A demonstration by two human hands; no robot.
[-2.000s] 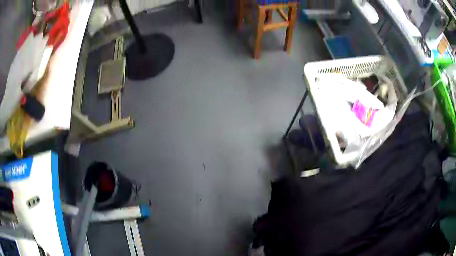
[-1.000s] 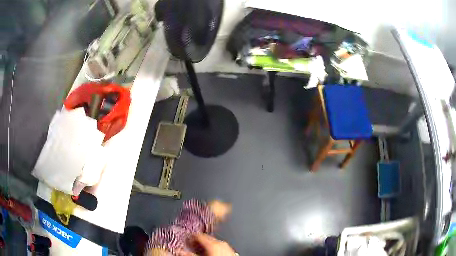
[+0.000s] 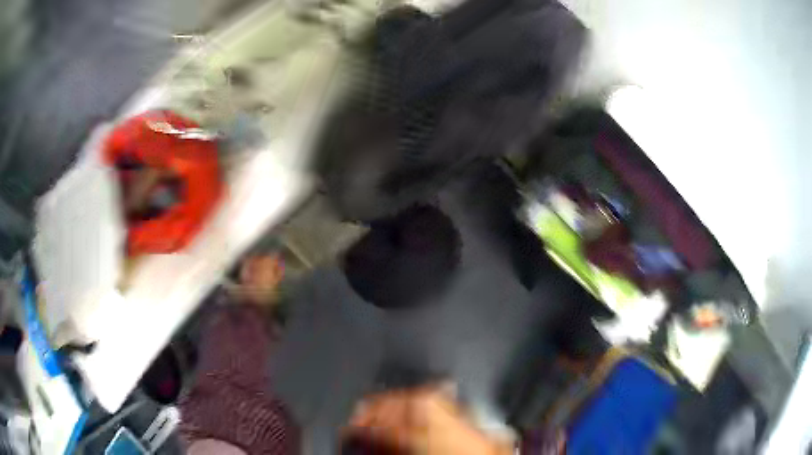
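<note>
The picture is strongly blurred. My left hand (image 3: 263, 271), beyond a striped maroon sleeve, is beside the white table's edge, left of the pedestal fan's round black base (image 3: 405, 256). My right hand (image 3: 423, 422) is large and blurred at the bottom edge, partly cut off. I cannot make out the fingers or anything held in either hand. The fan's dark cage (image 3: 454, 107) fills the top middle, beyond both hands. Neither hand is seen touching the fan.
The white machine table (image 3: 169, 298) on the left bears a red plastic bag (image 3: 200, 191) and white cloth (image 3: 76, 235). A blue-seated stool (image 3: 623, 409) is at the lower right. A side table heaped with dark cloth and bright items (image 3: 601, 240) stands at the right.
The view has turned and moved closer to the fan, which looks larger. My left hand has moved up beside the table edge; my right hand shows larger at the bottom. The stool appears lower.
</note>
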